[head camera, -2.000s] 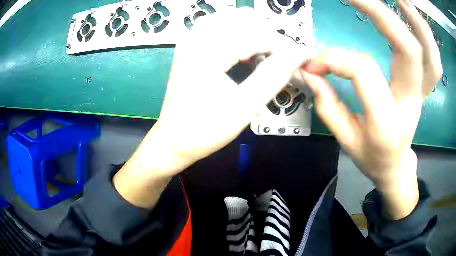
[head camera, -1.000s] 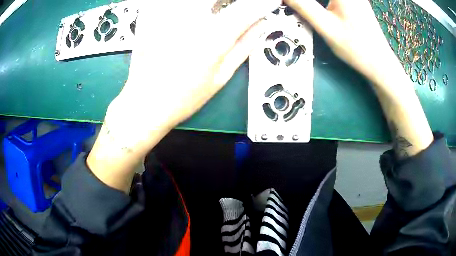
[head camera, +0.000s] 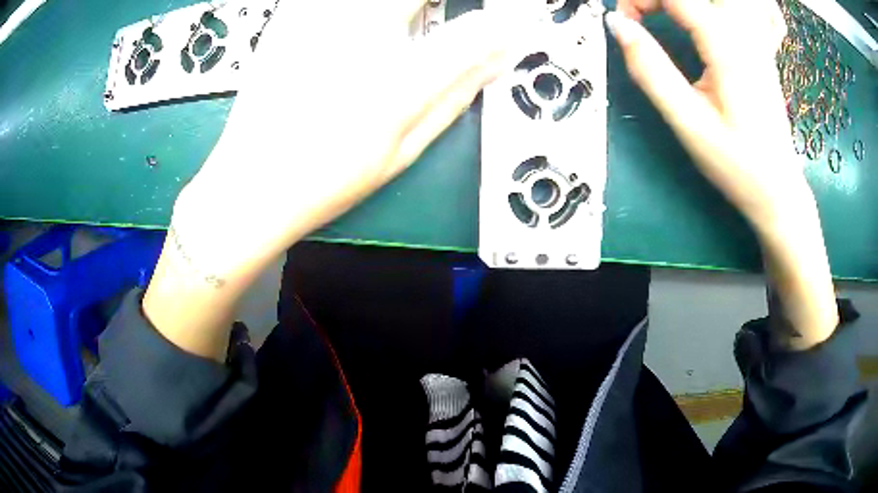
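Observation:
A silver-grey metal plate (head camera: 545, 135) stands lengthwise in front of me on the green bench, its near end at the bench edge. Its round openings with black curved slots show, the farthest cut off by the top edge. My left hand (head camera: 337, 106), overexposed, lies over the plate's left side; its fingertips are washed out, so its grip cannot be told. My right hand (head camera: 717, 87) is at the plate's upper right, thumb near its edge, fingers partly cut off by the top edge. Whether it pinches anything cannot be seen. Small copper-coloured rings (head camera: 816, 106) lie scattered at the right.
A second four-position plate (head camera: 173, 81) lies at the left, partly hidden by my left hand. Part of another metal piece shows at the top, behind my left hand. A blue stool (head camera: 48, 318) stands on the floor at the left. The green bench edge (head camera: 404, 245) runs across the middle.
Since two seconds ago, my left hand has moved left and my right hand up, uncovering the near openings. In the last second, my right hand has shifted slightly right from the plate's top.

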